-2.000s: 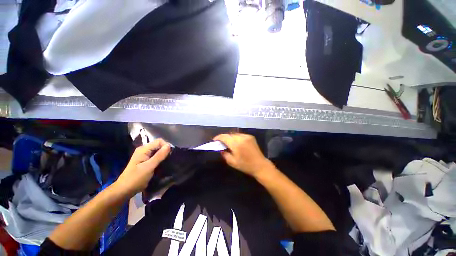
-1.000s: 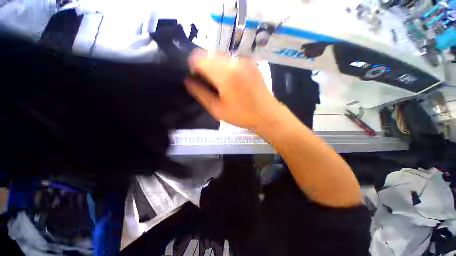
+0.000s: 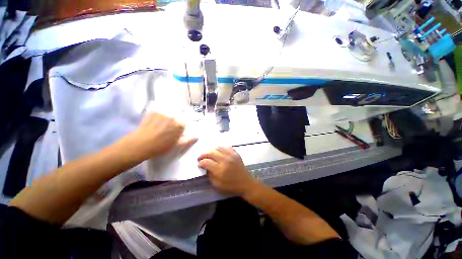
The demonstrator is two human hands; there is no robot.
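A light grey panel (image 3: 96, 116) lies spread on the machine table, with a dark curved seam line near its upper edge. My left hand (image 3: 159, 135) rests on the panel, left of the needle area, fingers towards the needle. My right hand (image 3: 223, 169) is at the panel's right edge near the table's front, fingers curled onto the edge. Whether it pinches cloth is hard to tell. The presser foot (image 3: 223, 120) is just above and between my hands, under bright glare. The white sewing machine (image 3: 263, 66) stands behind them.
A black cut piece (image 3: 286, 129) lies under the machine arm. Snips (image 3: 352, 136) lie right of it. A printed scale (image 3: 299, 164) runs along the table's front edge. Grey scraps (image 3: 405, 207) are heaped at the lower right. Grey and black cut pieces (image 3: 30, 146) lie at the far left.
The view has swung towards the machine. The dark cloth that my right hand was moving across the table is gone from the front; the light grey panel now lies there with both hands at it.
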